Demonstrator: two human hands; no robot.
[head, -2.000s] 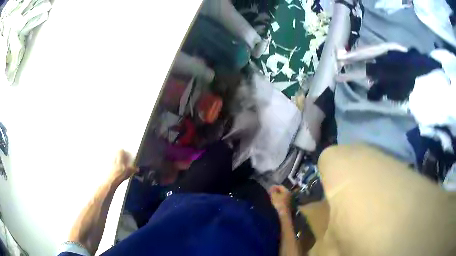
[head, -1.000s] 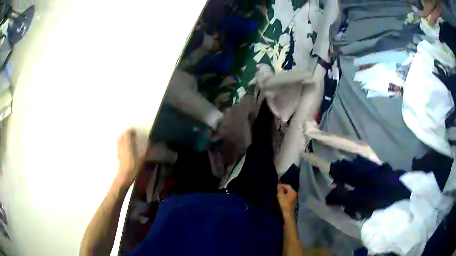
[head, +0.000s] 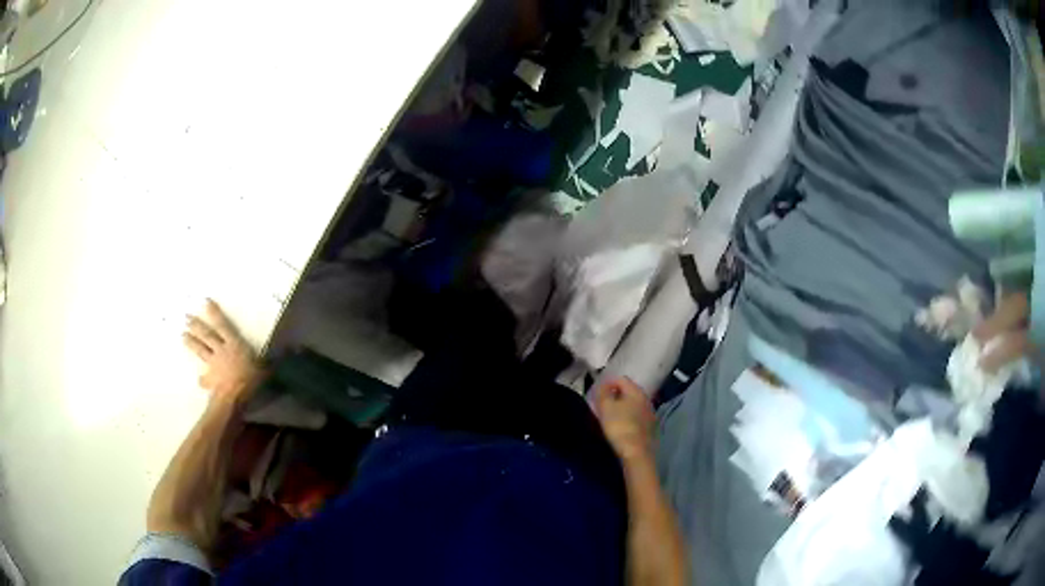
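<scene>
The large pale cutting table (head: 149, 218) fills the left side, glossy with dark specks. My left hand (head: 222, 354) lies on the table top near its edge, fingers spread, holding nothing. My right hand (head: 625, 408) hangs beside my blue-clad body at the lower middle, its fingers curled. I see nothing in it, but the inside of the hand is hidden.
Grey cloth (head: 802, 229) spreads on the right, with white and dark cloth pieces (head: 848, 515) heaped at lower right. White scraps (head: 644, 112) lie on the green floor (head: 602, 164) ahead. Blurred cloth and a dark green item (head: 332, 387) are under the table edge.
My left hand has shifted left and spread flat on the table. The floor heaps and grey cloth have shifted in view as I moved along the table. My right hand stays low, fingers curled.
</scene>
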